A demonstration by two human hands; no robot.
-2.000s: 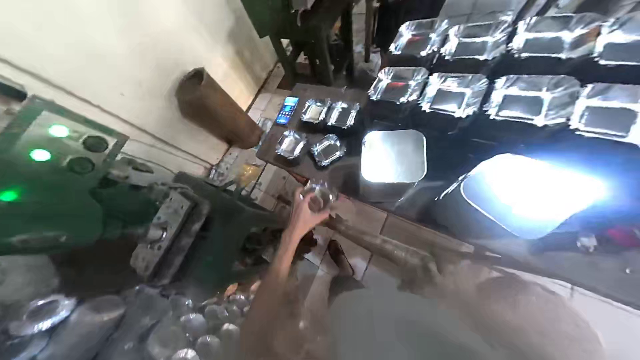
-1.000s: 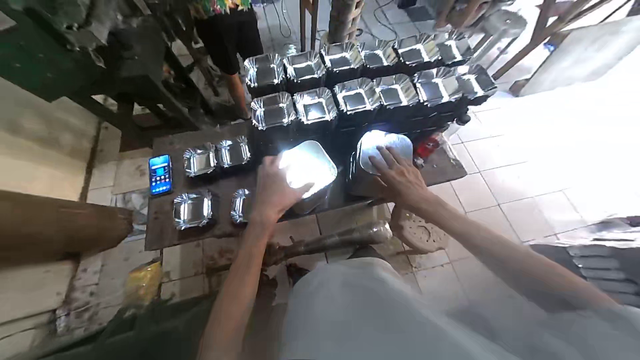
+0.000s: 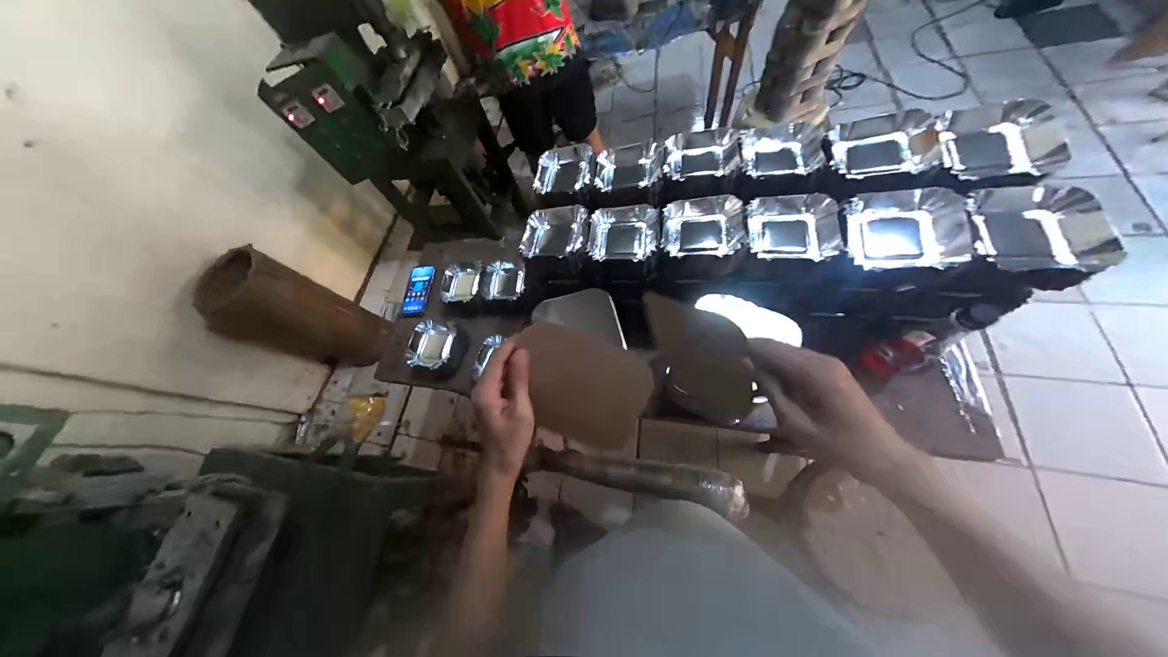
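My left hand [image 3: 505, 401] grips a brown rounded-corner sheet [image 3: 584, 383], perhaps cardboard, by its left edge. My right hand [image 3: 821, 401] grips a dark, shiny sheet [image 3: 707, 365] with a brown part at its upper left. Behind the sheets lie a grey rounded-corner sheet [image 3: 579, 312] and a bright white one [image 3: 753, 318], both partly hidden. Small silver foil trays [image 3: 431, 345] stand at the table's left end, one partly covered by my left hand. Farther back, two rows of stacked silver foil trays [image 3: 703, 228] run to the right.
A phone [image 3: 418, 290] lies on the wooden table [image 3: 949, 433]. A brown cylinder [image 3: 292, 306] leans at the left. Green machines [image 3: 338, 109] stand behind and at the lower left. A person [image 3: 534, 55] in a patterned red top is behind. A red object [image 3: 892, 358] lies at right.
My hands were on two bright sheets on the table one second ago; now they hold raised brown and dark sheets. Two seconds ago one hand was at a small foil tray. The view has turned.
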